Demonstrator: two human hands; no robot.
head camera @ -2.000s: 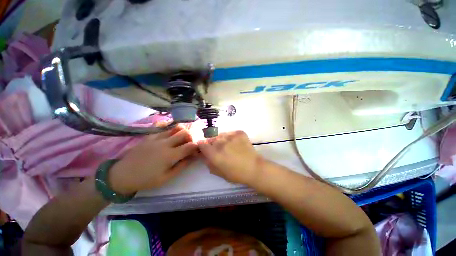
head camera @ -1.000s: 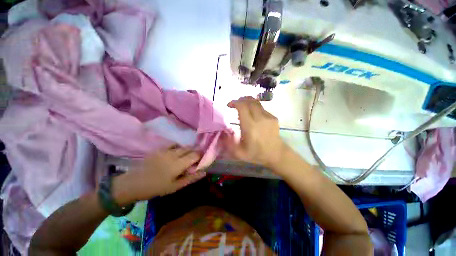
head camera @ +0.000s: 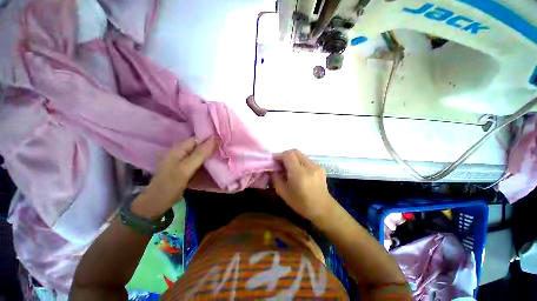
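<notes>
A pink garment piece lies bunched at the table's front edge, left of the machine. Its end is folded and held between both hands. My left hand, with a dark band at the wrist, grips the cloth with thumb and fingers. My right hand pinches the cloth's right end at the table edge. The rest of the pink cloth spreads to the left, with paler parts. The presser foot and needle area of the white sewing machine is apart from the cloth. The fingertips are partly hidden in folds.
A beige cord loops across the machine bed. A blue basket at lower right holds pink cloth. More pink cloth hangs at the table's right end. A green printed item shows at lower left.
Both hands and the cloth have moved from the needle area towards the wearer at the table's front edge. The folded cloth end is now spread between the hands. The view has shifted.
</notes>
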